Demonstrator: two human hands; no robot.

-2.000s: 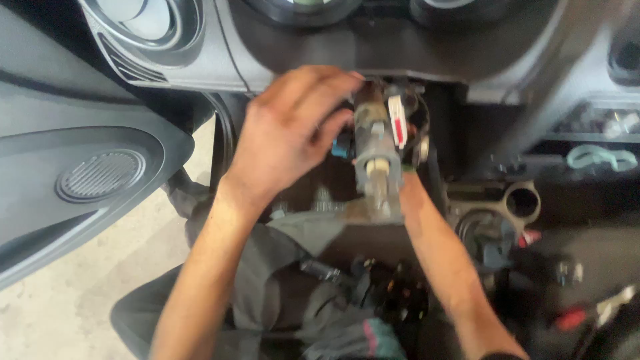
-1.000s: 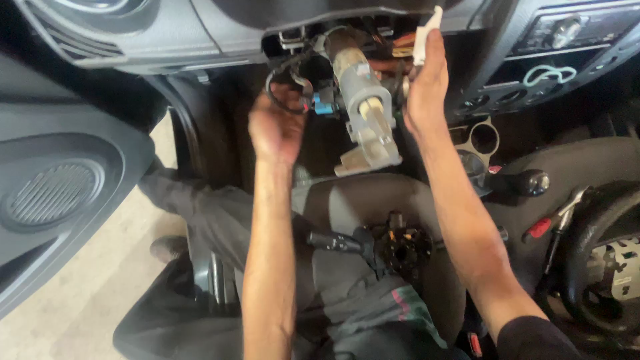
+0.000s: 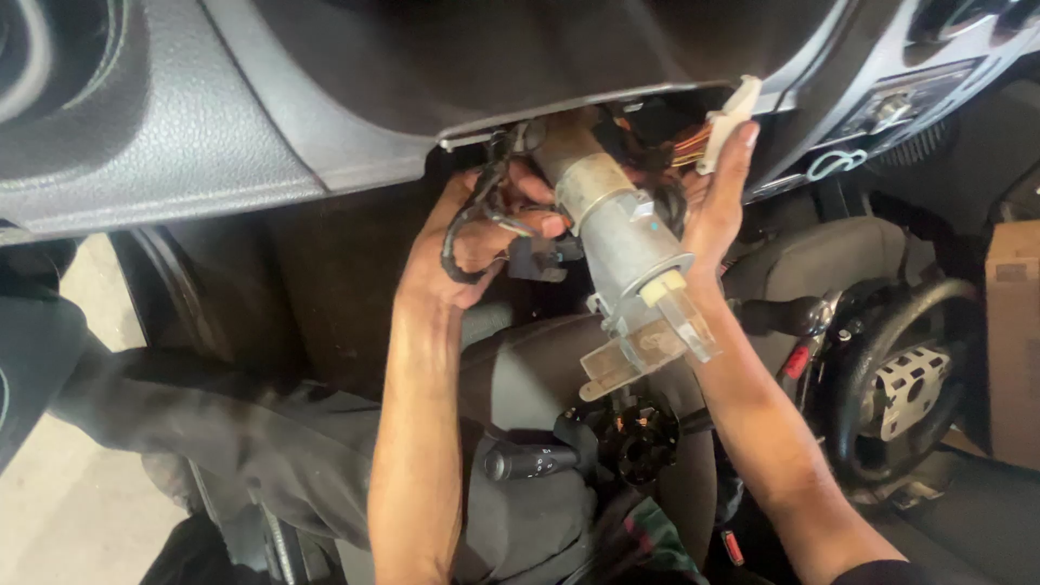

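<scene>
A bare metal steering column (image 3: pixel 626 236) juts out from under the dashboard, with a pale yellow collar (image 3: pixel 663 288) and a bracket (image 3: pixel 634 357) at its end. My left hand (image 3: pixel 487 236) is at the column's left side, fingers around a taped wiring harness (image 3: pixel 461 236) and beside a dark plug connector (image 3: pixel 536 258). To the right of the column, my right hand (image 3: pixel 717 195) is raised against a white plastic connector (image 3: pixel 729 122) with orange and red wires (image 3: pixel 689 148); some of its fingers are hidden behind the column.
The dashboard's lower edge (image 3: pixel 569 114) runs just above both hands. A stalk switch (image 3: pixel 528 461) and its black round unit (image 3: pixel 638 439) lie on my lap. On the right are a removed steering wheel (image 3: pixel 861 382), a gear lever (image 3: pixel 784 315) and a cardboard box (image 3: pixel 1014 341).
My left hand has moved from the harness's lower part up close against the column. The view has moved nearer to the column. Two seconds ago, my left hand was over the column's upper left side.
</scene>
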